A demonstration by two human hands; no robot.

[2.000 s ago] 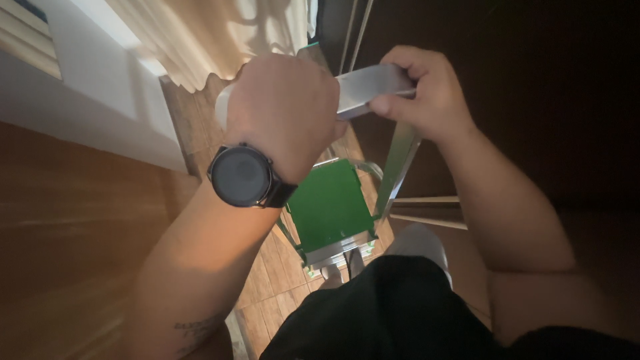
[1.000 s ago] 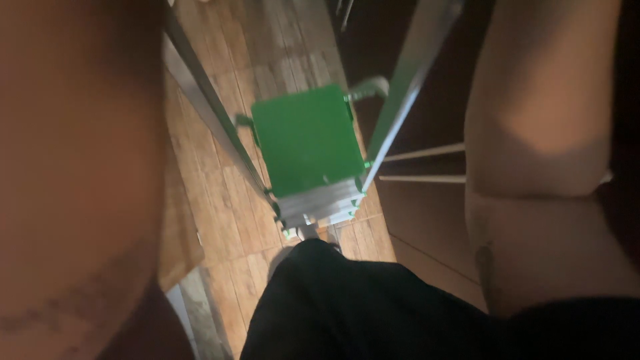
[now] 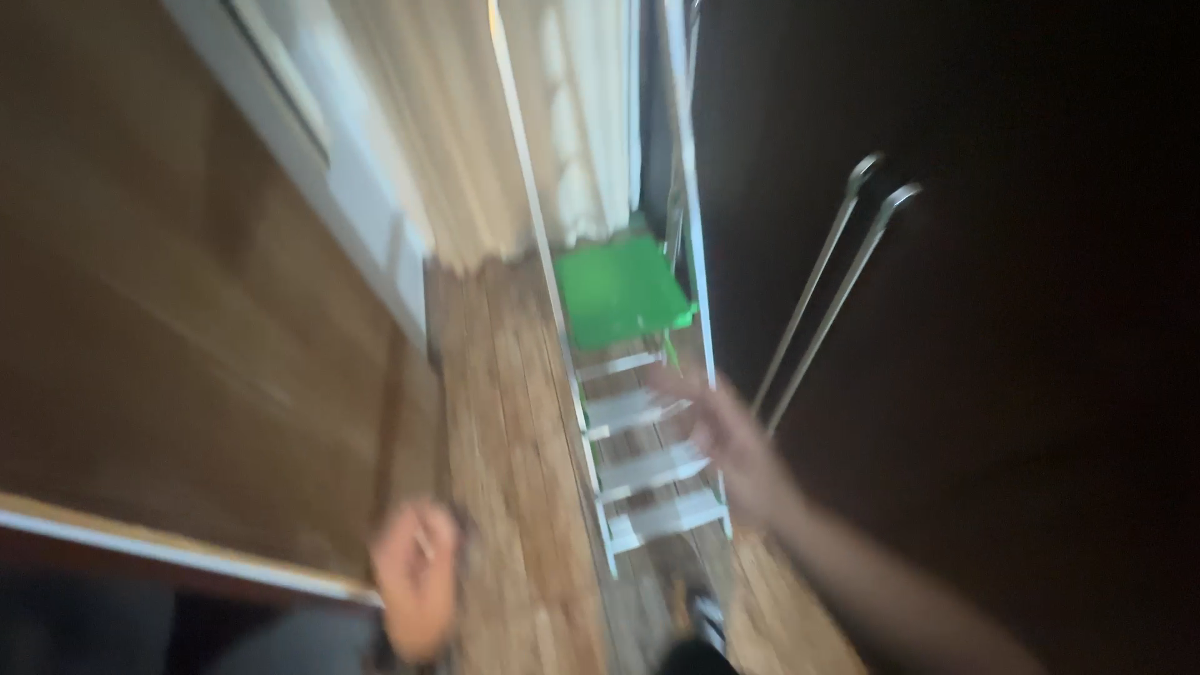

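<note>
A metal stepladder with flat steps [image 3: 654,471] and a green plastic platform [image 3: 619,292] stands on the wood-look floor in front of me. My right hand [image 3: 727,427] is blurred, its fingers extended at the ladder's right rail; whether it touches the rail cannot be told. Low at the left, my left hand [image 3: 417,562] is apart from the ladder, near the edge of a brown wooden panel. Its fingers look curled, but the blur hides whether anything is in them.
Beige curtains [image 3: 478,141] hang behind the ladder. At the right is a dark surface with two long metal handles [image 3: 830,309]. The brown wooden panel [image 3: 187,356] fills the left, with a white frame [image 3: 366,206] beyond it. A shoe [image 3: 705,619] shows at the bottom.
Both hands were together on a metal bar of the ladder two seconds ago; now they are apart and lower. The view has shifted strongly, and the whole run of steps now shows.
</note>
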